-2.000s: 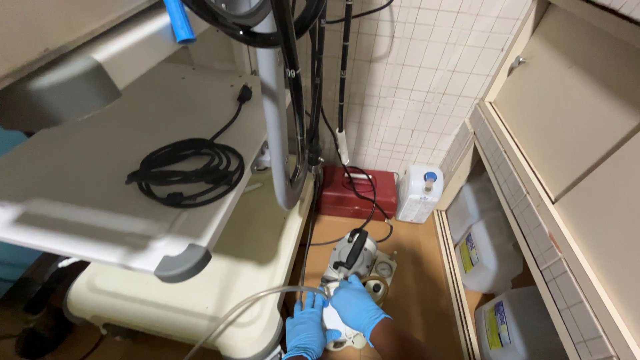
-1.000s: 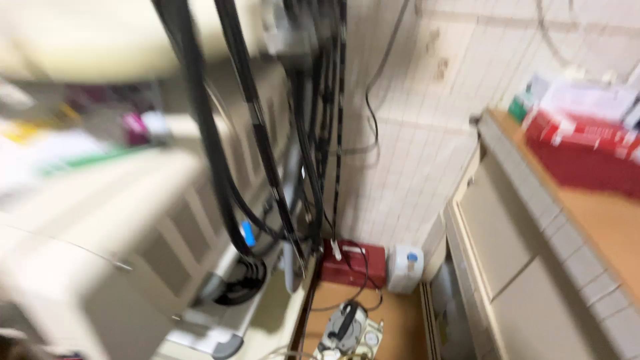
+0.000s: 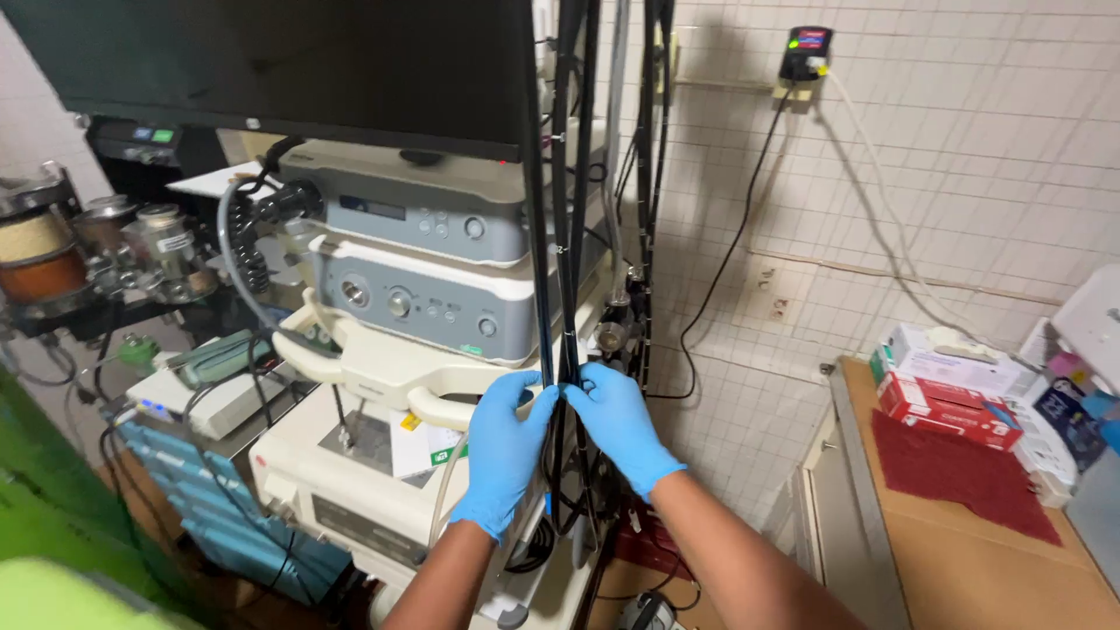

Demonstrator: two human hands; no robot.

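Both hands wear blue gloves and meet at the hanging black endoscope tubes (image 3: 567, 262) beside the equipment cart. My left hand (image 3: 510, 442) is at the left of the tubes, its thumb and index fingertips pinched at them. From the right, my right hand (image 3: 617, 424) has its fingers closed around the tubes at the same height. Which tube each hand grips is partly hidden by the fingers. Just left of the hands are the cart's cream handle (image 3: 442, 409) and a grey processor unit (image 3: 429, 302). A dark monitor (image 3: 297, 70) overhangs the units.
A wooden counter (image 3: 941, 560) at the right bears a red glove box (image 3: 949, 411) and a dark red cloth (image 3: 958, 477). A black adapter (image 3: 803, 57) is plugged into the tiled wall, its cable hanging down. Blue drawers (image 3: 236, 516) and glass jars stand at the left.
The view has swung up from the floor. My hands, two seconds ago low at the grey device with a clear hose, are now at the hanging black tubes.
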